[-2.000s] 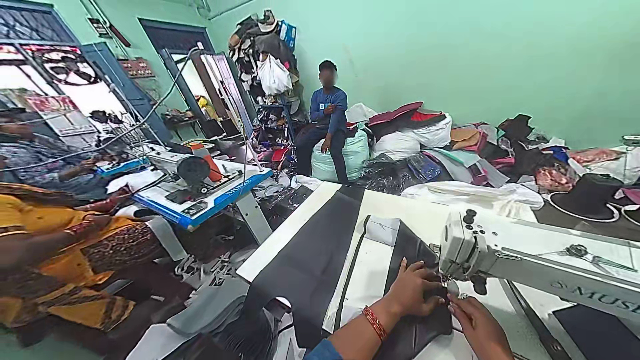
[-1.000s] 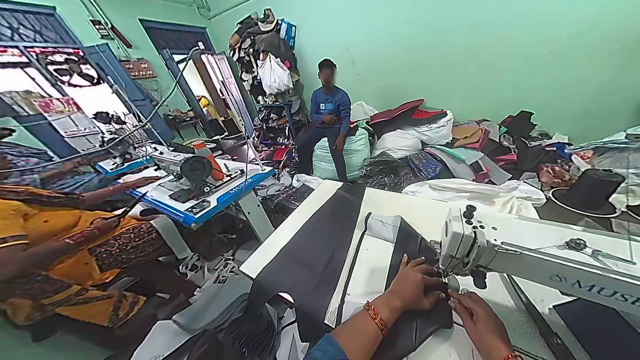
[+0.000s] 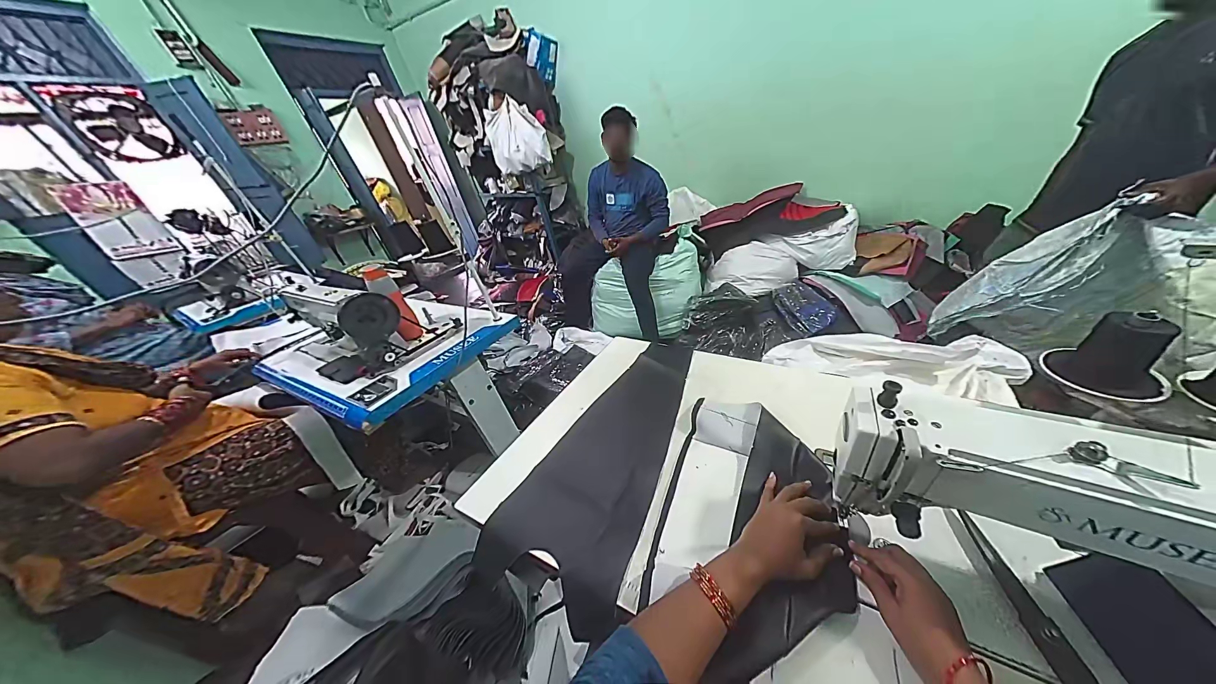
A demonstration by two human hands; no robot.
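An industrial sewing machine stands at the right, its head over a piece of black sheet material. My left hand lies on that piece with fingers spread, just left of the needle area. My right hand is close to the presser foot, its thumb and forefinger at the right edge of the black piece; whether they pinch it cannot be told. A larger black sheet lies across the white table to the left. Between the two is a white strip with a black band and a grey patch. The fingers hide part of the edge.
Black thread cones stand behind the machine. Stacked dark and grey pieces hang at the table's left. A co-worker sits at another sewing machine to the left. One person sits on a sack behind; another at the right holds plastic sheeting.
A standing person with plastic sheeting has come into view at the right. The seated co-worker's arms at the left have shifted. My hands stay at nearly the same spot by the needle.
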